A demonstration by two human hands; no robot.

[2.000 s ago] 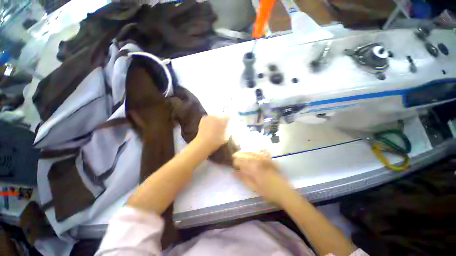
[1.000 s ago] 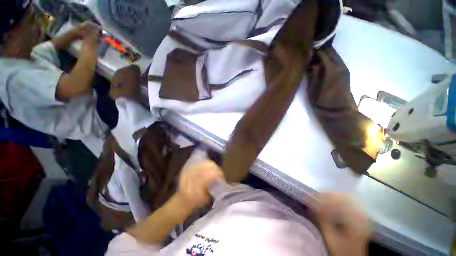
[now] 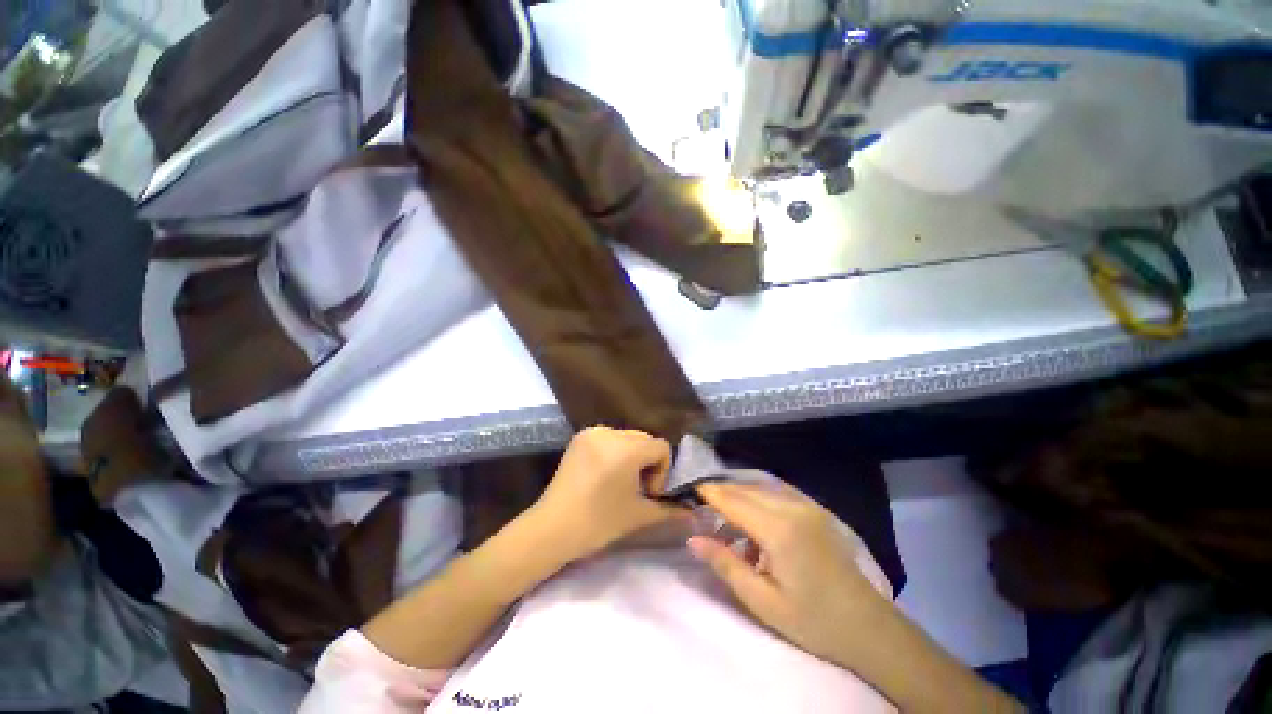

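The brown garment with a pale inner side (image 3: 377,251) lies left of the machine head. A long brown strip of it (image 3: 544,265) hangs over the table's front edge to my hands. A narrow brown tube end (image 3: 684,244) lies at the lit needle area (image 3: 746,188). My left hand (image 3: 607,481) grips the lower end of the long brown piece in front of my chest. My right hand (image 3: 781,551) is just beside it, fingers bent at a small grey and dark fabric edge; whether it grips the edge is hard to tell.
The white machine head with "JACK" lettering (image 3: 997,70) is at upper right. Green and yellow loop handles (image 3: 1144,286) lie on the right of the table. The ridged table edge (image 3: 865,386) crosses the view. Brown and pale fabric (image 3: 321,558) hangs lower left. A person's arm (image 3: 21,488) shows far left.
Since two seconds ago, both hands have moved from the needle area to my chest. In the last second they came together at the brown end. The view has swung back right.
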